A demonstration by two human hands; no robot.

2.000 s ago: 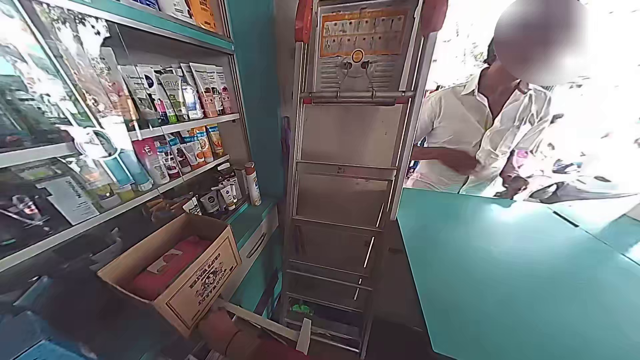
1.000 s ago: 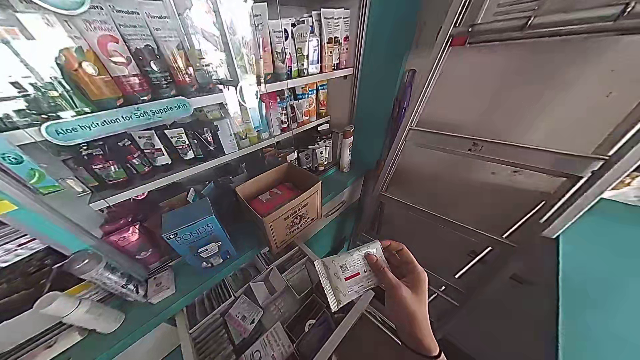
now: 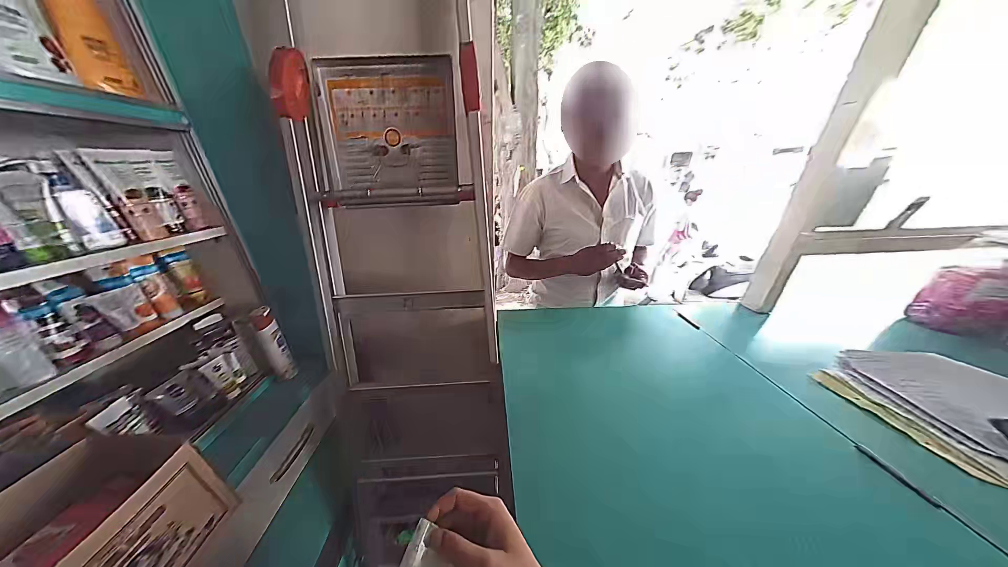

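Observation:
At the bottom edge of the head view, my right hand pinches a small pale packet between thumb and fingers. Most of the packet is cut off by the frame. The hand is in front of the lower ladder rungs, just left of the teal counter. My left hand is out of view. An open cardboard box with something red inside is at the lower left, well to the left of my right hand.
An aluminium stepladder stands between the counter and shelves of tubes and bottles. Across the counter a person in a white shirt holds their hands together. Stacked papers and a pink plastic bundle lie at the right.
The view has swung from the shelves to the counter and the person. One second ago my right hand held the packet over the open drawer; now both are at the frame's bottom edge.

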